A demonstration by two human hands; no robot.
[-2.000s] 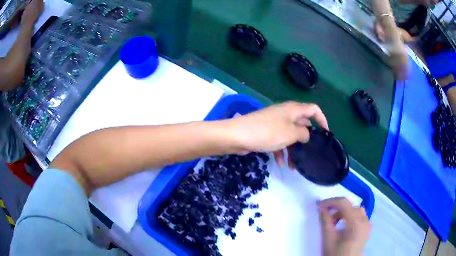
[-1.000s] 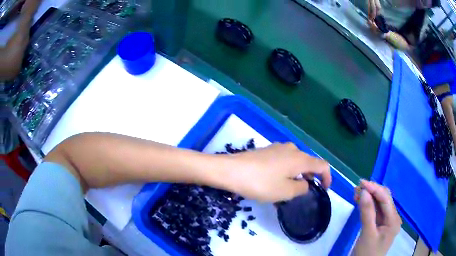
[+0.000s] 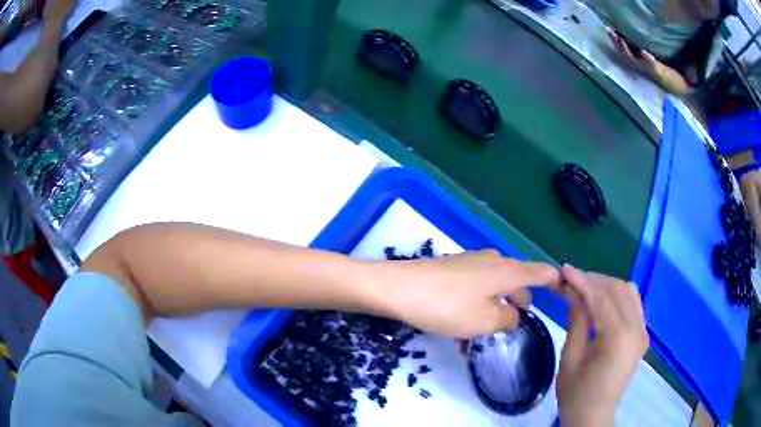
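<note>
My left hand [image 3: 459,292] reaches across the blue parts tray [image 3: 244,354] and holds a round black housing [image 3: 511,367] over the tray's right part, thumb and lower fingers at its upper rim. Its index finger is stretched out to my right hand [image 3: 602,338], whose thumb and index finger are pinched. A tiny dark piece shows where the fingertips meet; its shape is too small to tell. Light glares inside the housing. Loose small black parts [image 3: 325,363] lie heaped in the tray, partly hidden under my left forearm.
Black housings [image 3: 471,109] lie spaced on the green belt [image 3: 517,167] beyond the tray. A blue cup [image 3: 242,93] stands on the white sheet [image 3: 225,183]. A blister tray [image 3: 108,108] is at left by another person's arm. A blue sheet [image 3: 692,250] with housings is at right; people sit beyond.
The housing has moved down over the tray and now shows glare inside. My right hand has come up, then left to meet my left index fingertip. The belt housings have shifted slightly left in view.
</note>
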